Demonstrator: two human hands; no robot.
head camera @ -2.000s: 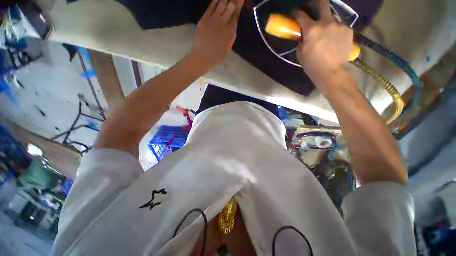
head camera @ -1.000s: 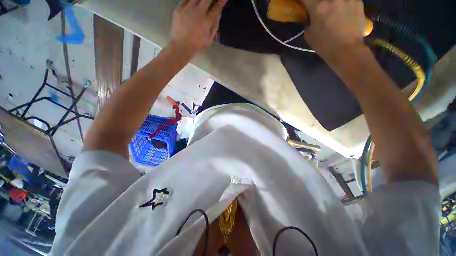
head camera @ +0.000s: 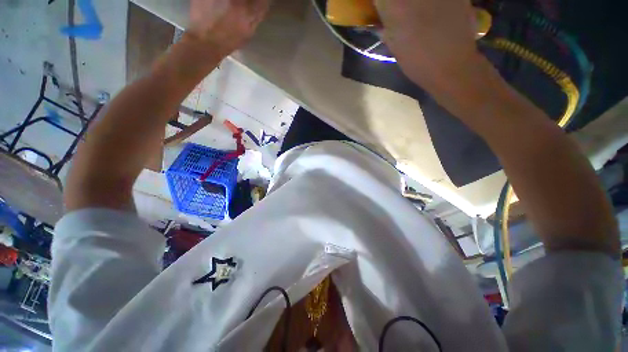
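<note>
The steam iron (head camera: 352,16) is at the top edge, partly cut off, with its orange-yellow handle and silvery-white rim showing. My right hand (head camera: 430,27) is closed around the handle. The iron lies over a dark garment panel (head camera: 375,72). Another dark panel (head camera: 458,148) hangs towards the table's front edge, partly behind my right forearm. My left hand (head camera: 227,19) is at the top edge, blurred and partly cut off, to the left of the iron; its fingertips are not clear.
The cream table cover (head camera: 303,62) runs diagonally below the panels. A yellow hose (head camera: 551,72) and a blue-green hose (head camera: 584,62) curve down at the right. A blue plastic basket (head camera: 200,182) stands on the floor. A black metal frame (head camera: 45,124) is at the left.
The view has shifted over the table. My left hand has moved left, away from the iron. My right hand and the iron sit higher in view. More of the front dark panel shows than at first.
</note>
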